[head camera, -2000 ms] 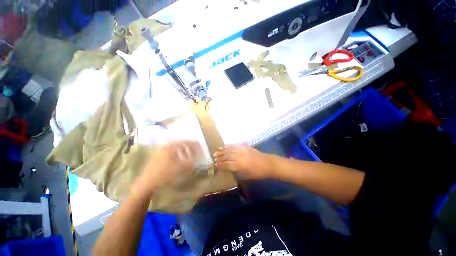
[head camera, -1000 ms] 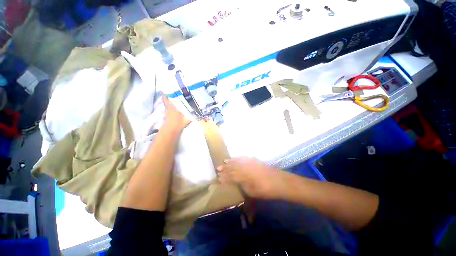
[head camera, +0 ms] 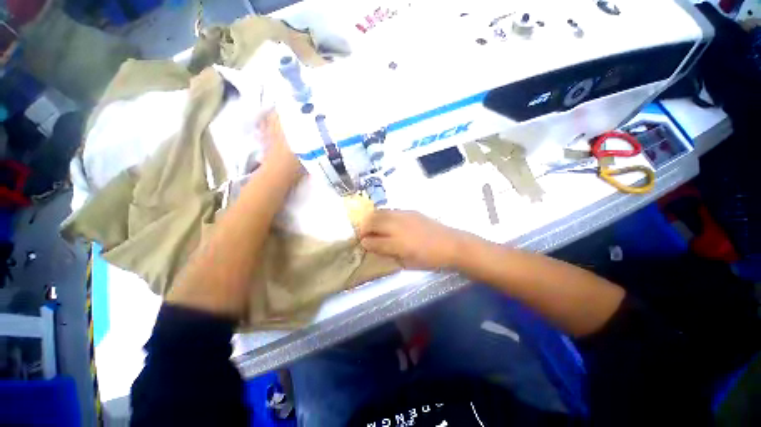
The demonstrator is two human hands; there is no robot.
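Observation:
The khaki garment body [head camera: 188, 158] lies in folds left of the needle, with a white panel [head camera: 317, 204] joined to it. A tan strip [head camera: 360, 208] runs from the presser foot [head camera: 367, 190] toward me. My right hand [head camera: 405, 239] pinches the strip and cloth edge just in front of the presser foot. My left hand [head camera: 279, 154] is blurred and lies on the white panel left of the needle, fingers pointing away from me; whether it grips the cloth is unclear.
The white JACK machine head [head camera: 434, 75] spans the back. Right of the needle are a dark square pad [head camera: 441, 161], khaki offcuts [head camera: 513, 167], a small loose strip [head camera: 490, 203], scissors [head camera: 626, 178] and a parts tray [head camera: 662, 142]. Blue bins are below the table.
The garment and my right hand have moved toward the machine, shortening the visible strip. My left hand, blurred near my right hand at first, has gone to the panel's far left. The camera view has shifted.

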